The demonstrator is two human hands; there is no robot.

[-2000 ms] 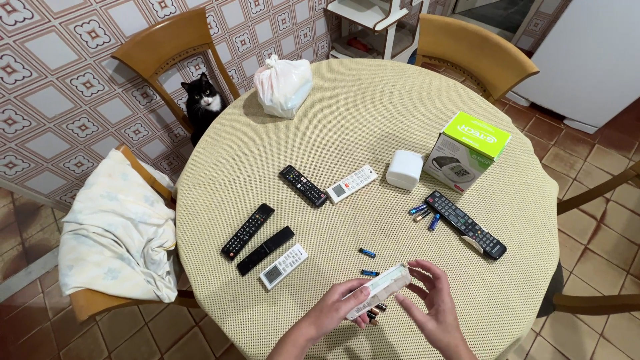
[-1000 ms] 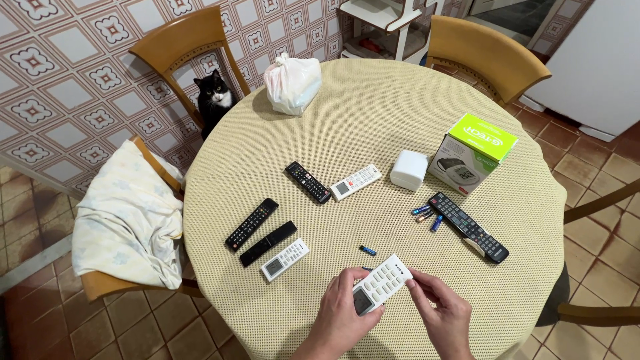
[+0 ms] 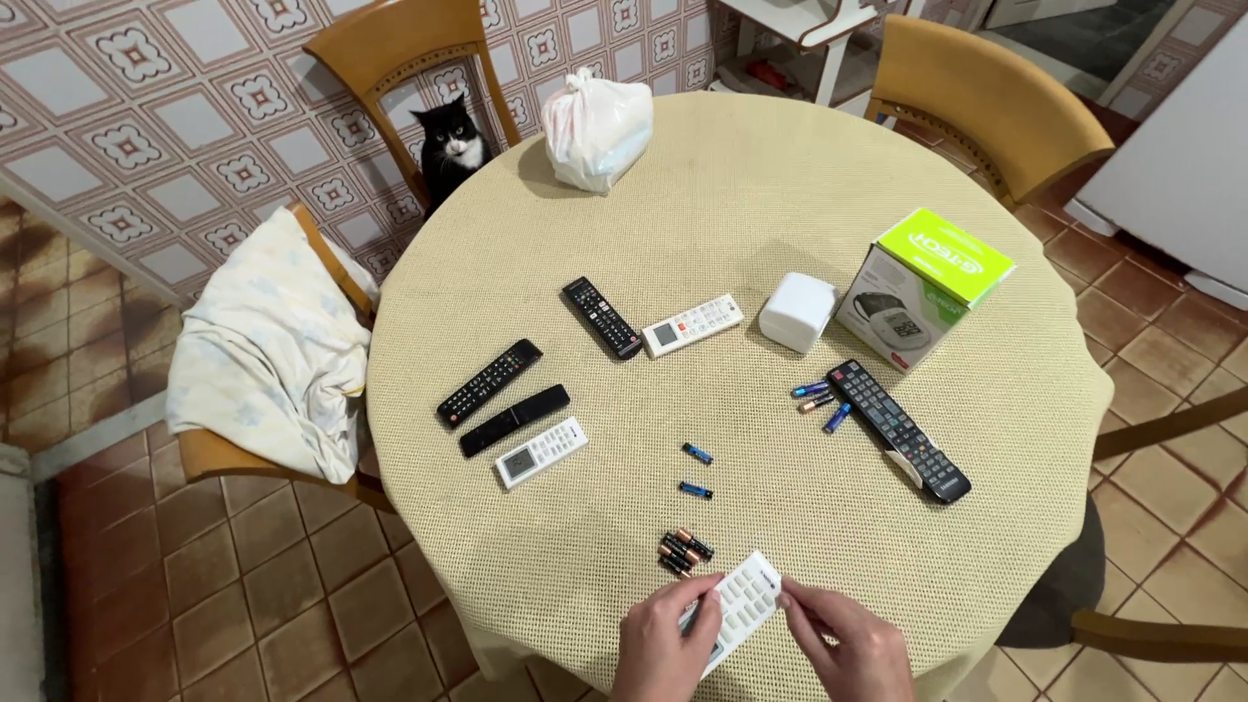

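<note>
Near the table's front edge, my left hand (image 3: 671,639) grips a white remote control (image 3: 746,604) by its left side, thumb over its face. My right hand (image 3: 846,639) pinches its upper right edge with the fingertips. The button side faces up. Just beyond it lie several black-and-copper batteries (image 3: 685,551), and farther back two blue batteries (image 3: 696,490). More batteries (image 3: 815,401) rest beside a black Samsung remote (image 3: 902,429) on the right. To the left are a white remote (image 3: 541,452) and two black remotes (image 3: 514,419). Another black remote (image 3: 602,318) and white remote (image 3: 693,325) lie mid-table.
A white plastic cube-like object (image 3: 798,312) stands beside a green-topped G-Tech box (image 3: 921,288). A tied plastic bag (image 3: 598,132) sits at the table's far edge. Wooden chairs surround the round table (image 3: 780,195); a cat (image 3: 453,151) sits on one, and a cloth (image 3: 273,351) covers another.
My hands have moved toward the table's front edge with the white remote. Two seconds ago its pale underside or side was showing; now its buttons face up.
</note>
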